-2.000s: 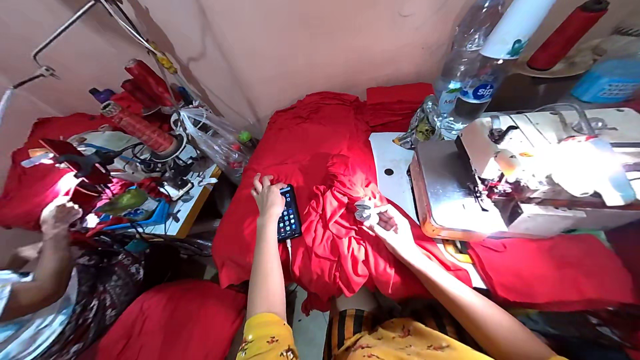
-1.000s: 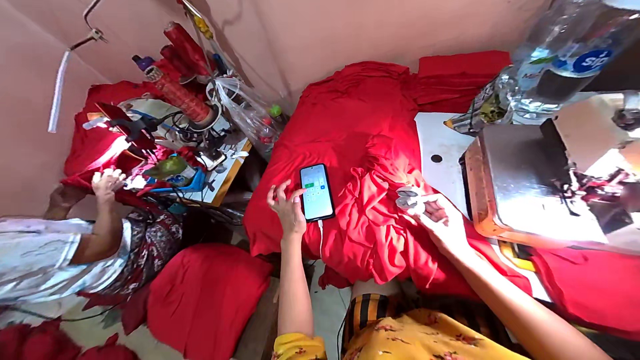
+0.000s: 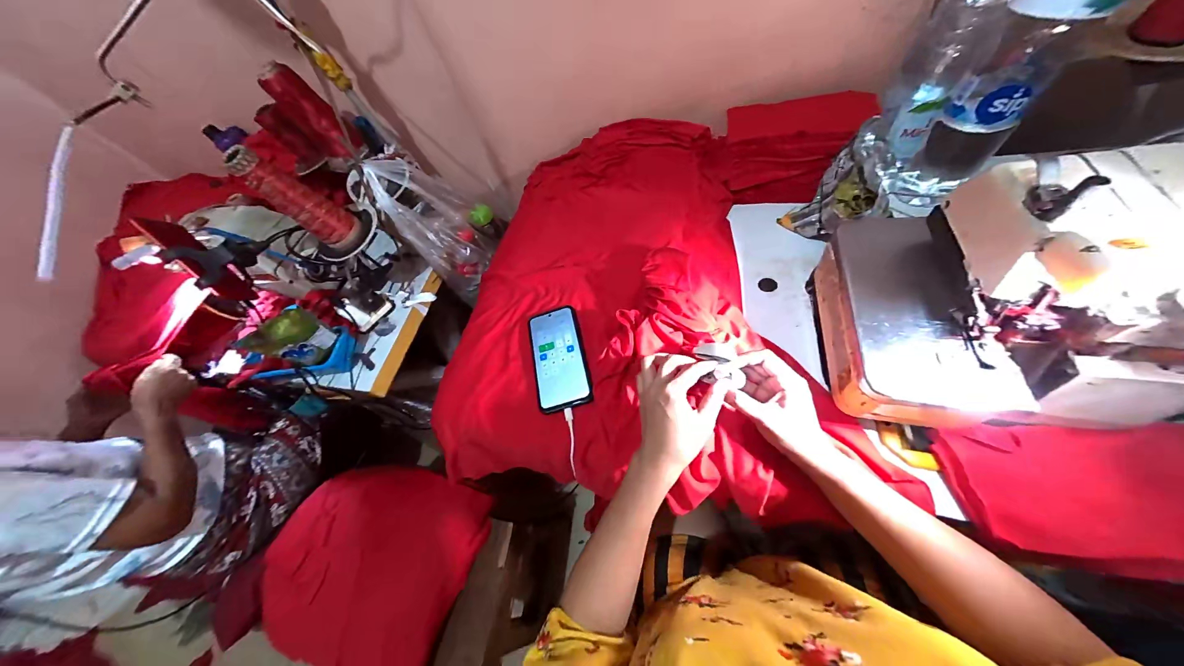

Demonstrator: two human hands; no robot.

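My left hand (image 3: pixel 677 407) and my right hand (image 3: pixel 772 393) meet over a bunched red cloth (image 3: pixel 592 213). Between their fingers is a small silvery metal object (image 3: pixel 726 370), partly hidden; its exact kind cannot be made out. The fingers of both hands are closed around it. Left of my hands, a smartphone (image 3: pixel 561 361) lies face up on the cloth with its screen lit and a white cable (image 3: pixel 571 435) plugged into its lower end.
A sewing machine (image 3: pixel 1064 250) and plastic bottles (image 3: pixel 971 111) stand at right on a white tabletop (image 3: pixel 772 245). At left a co-worker's hand (image 3: pixel 162 388) is near another cluttered table (image 3: pixel 402 342) with red thread cones (image 3: pixel 301 199). Folded red cloth (image 3: pixel 1073 490) lies lower right.
My left hand has left the phone and come over to my right hand, at the small metal object. The phone's lit screen shows a different display than two seconds ago.
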